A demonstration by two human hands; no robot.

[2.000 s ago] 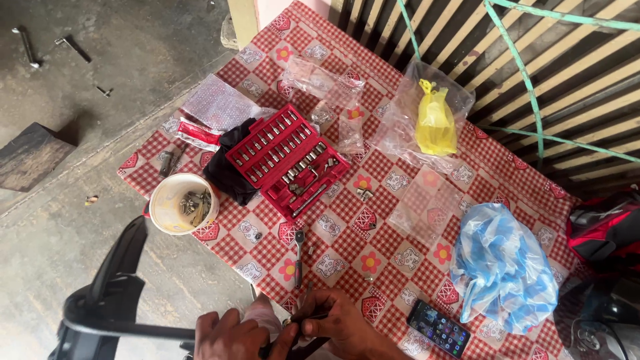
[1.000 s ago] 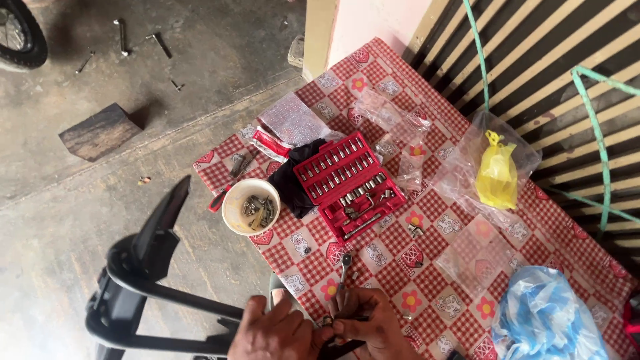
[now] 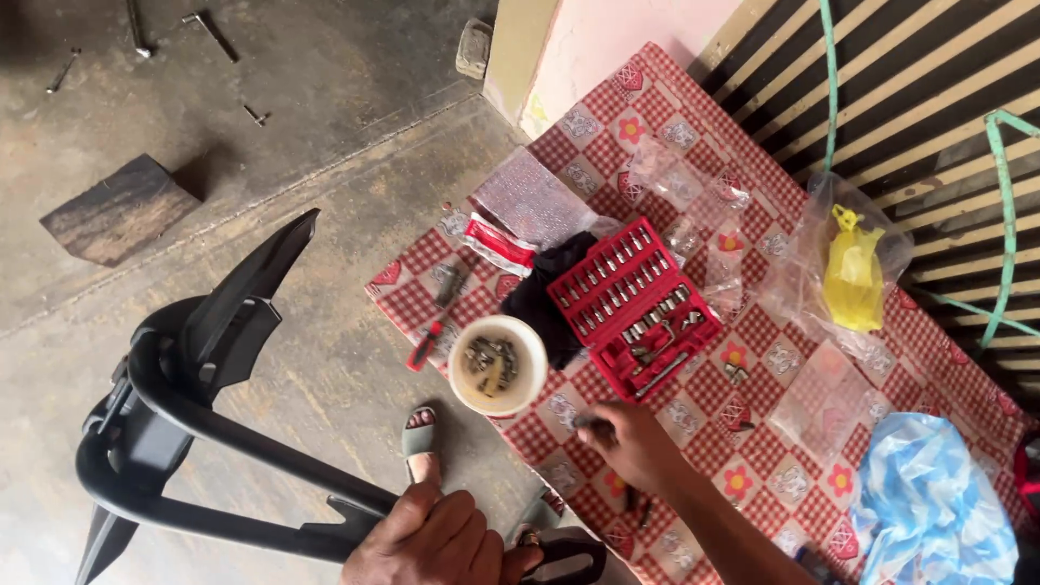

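My left hand (image 3: 443,540) is closed around the near end of a black tubular frame (image 3: 268,459), which reaches left beside the table and carries a black mudguard-like part (image 3: 236,325). Over the table's near-left side, my right hand (image 3: 630,443) pinches a small grey metal part (image 3: 582,421) at its fingertips; blur hides its exact kind. Just above that hand lies an open red socket set case (image 3: 638,313). A white tub (image 3: 532,366) of metal parts stands to its upper left. Below the hand, a dark slim tool (image 3: 644,512) rests on the checked tablecloth.
A screwdriver (image 3: 426,345), dark cloth (image 3: 536,305) and bubble-wrap pouch (image 3: 532,199) lie around the tub and case. Yellow (image 3: 853,276) and blue-white (image 3: 934,504) plastic bags sit on the right. A wooden block (image 3: 120,210) and several tools lie on the floor. My foot is below the table edge.
My right hand has left my left hand and reached up across the table toward the tub. The ratchet-like tool near the hands has shifted. The view has swung left.
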